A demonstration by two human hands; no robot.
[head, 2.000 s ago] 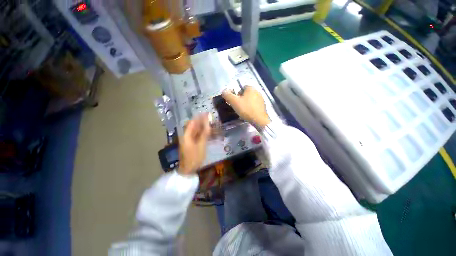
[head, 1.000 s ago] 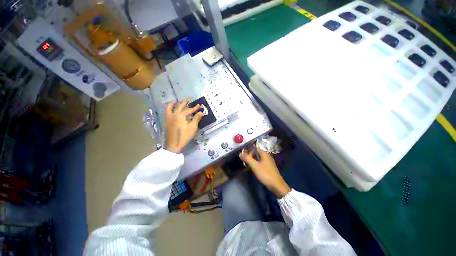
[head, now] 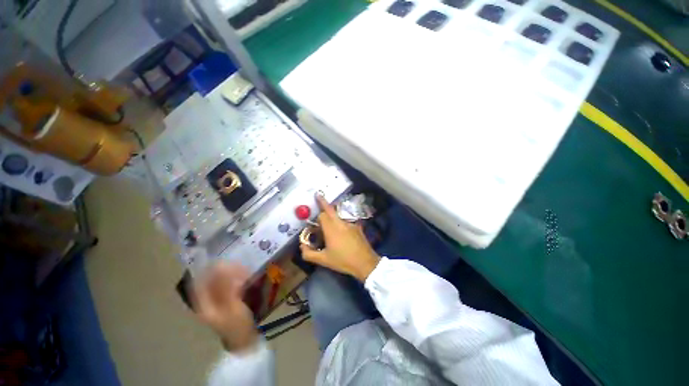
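Note:
A copper-coloured ring-shaped case [head: 228,182] sits on the black fixture [head: 240,197] on the machine's speckled metal plate. My right hand [head: 341,243] is at the machine's front right corner. It holds another copper-coloured case [head: 310,238] between thumb and fingers, and its index fingertip touches the small button [head: 319,195] beside the red button [head: 303,212]. My left hand [head: 224,300] is blurred, in front of the machine's front left edge, away from the fixture. Whether its fingers hold anything cannot be told.
A white foam tray stack [head: 423,98] with black housings stands right of the machine on the green mat [head: 514,301]. Copper cases [head: 671,216] and rows of tiny black specks [head: 551,231] lie on the mat. An orange cylinder [head: 83,141] is at the left. Crumpled wipe [head: 355,206] hangs at the front corner.
My left hand has left the fixture and moved down towards me, leaving the case uncovered. My right hand has moved up to the button. The view has shifted right.

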